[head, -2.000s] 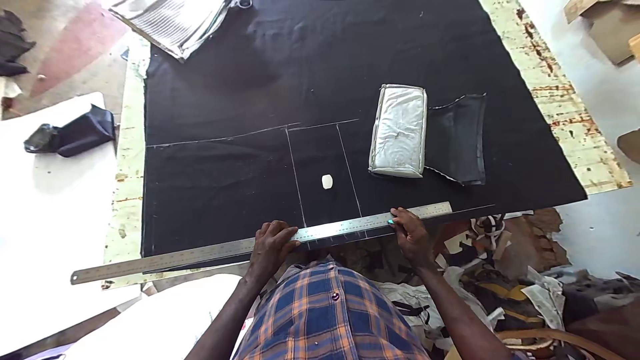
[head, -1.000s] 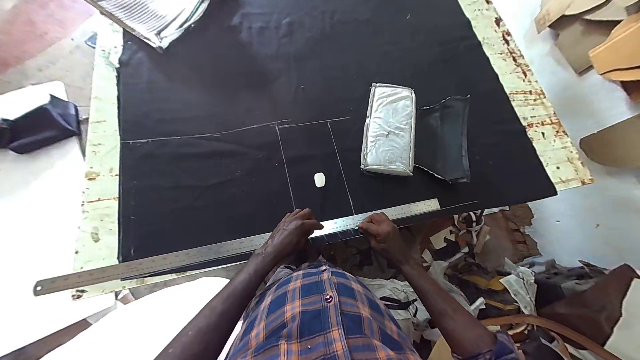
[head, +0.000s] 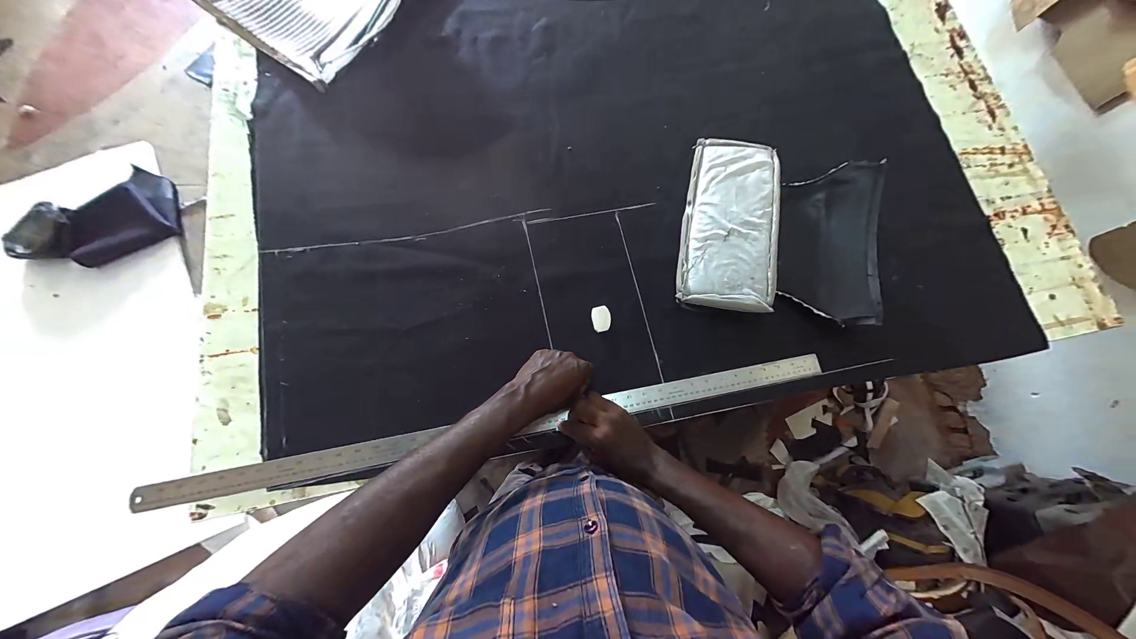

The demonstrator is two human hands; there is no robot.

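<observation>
Black fabric [head: 399, 337] with thin white marked lines lies spread before me. A long steel ruler [head: 719, 383] slants along its near edge. My left hand [head: 550, 383], fingers curled, rests over the ruler's middle. Touching or almost touching it is my right hand [head: 611, 433], closed at the ruler's lower edge; whether either holds something small between the fingers is hidden. Just above the hands lies a small white piece, apparently tailor's chalk [head: 601, 319]. To the right sits a padded rectangular piece with a whitish cover [head: 729, 226], with a black fabric flap [head: 834, 244] beside it.
A striped folded cloth [head: 306, 31] lies at the fabric's top left. The stained board [head: 994, 169] shows past both sides of the fabric. On a white surface at left is a dark bundle [head: 129, 220]. Scraps [head: 887, 497] are heaped below right, beyond the near edge.
My hands were apart on the ruler and have come together near its middle, the right hand moving left. The chalk piece and padded piece stay in place on the fabric.
</observation>
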